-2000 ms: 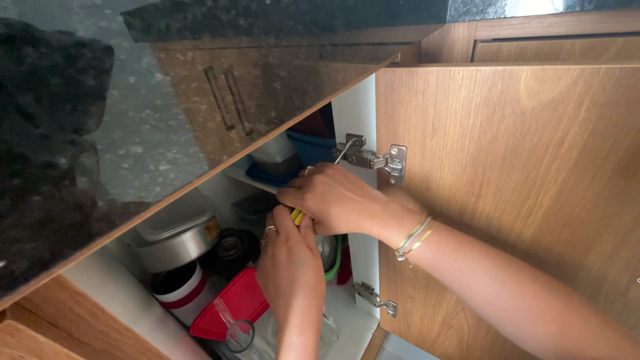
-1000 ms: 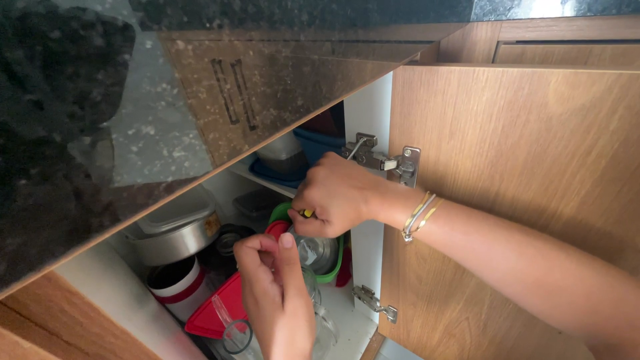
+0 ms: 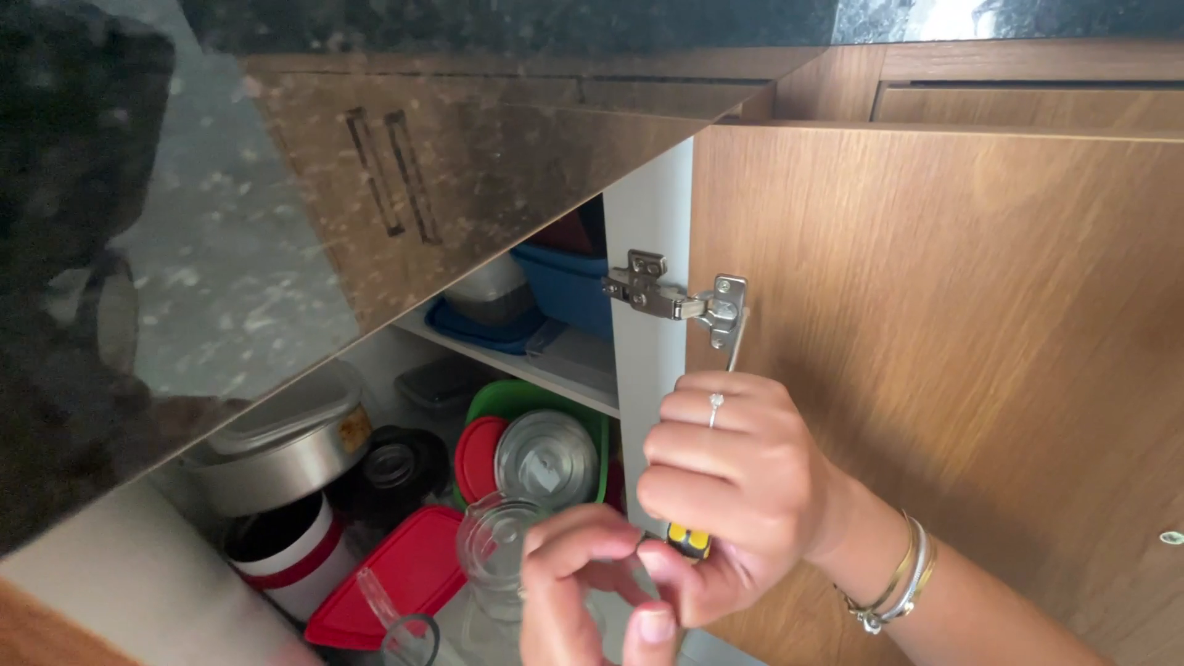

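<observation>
My right hand (image 3: 731,481) is closed around a screwdriver, whose yellow and black handle (image 3: 689,541) shows below the fist. Its thin metal shaft (image 3: 737,342) rises above the fist, the upper end at the door-side plate of the upper metal cabinet hinge (image 3: 680,296). That hinge joins the white cabinet side panel (image 3: 652,351) to the open wooden door (image 3: 971,305). Just left of the handle end, my left hand (image 3: 601,583) has its fingers curled; a small dark piece shows by its fingertips, and whether they grip it is unclear.
Under the dark granite countertop (image 3: 268,222), the cabinet holds a red lid (image 3: 398,583), glass jars (image 3: 499,546), a green basin (image 3: 499,398), a metal pot (image 3: 277,462) and a red-and-white container (image 3: 296,555). A shelf (image 3: 518,370) bears blue plastic containers (image 3: 564,287).
The screwdriver shaft has moved from the cabinet-side part of the upper hinge to its door-side plate. My right hand has moved down and right, uncovering the upper hinge. My left hand has moved right.
</observation>
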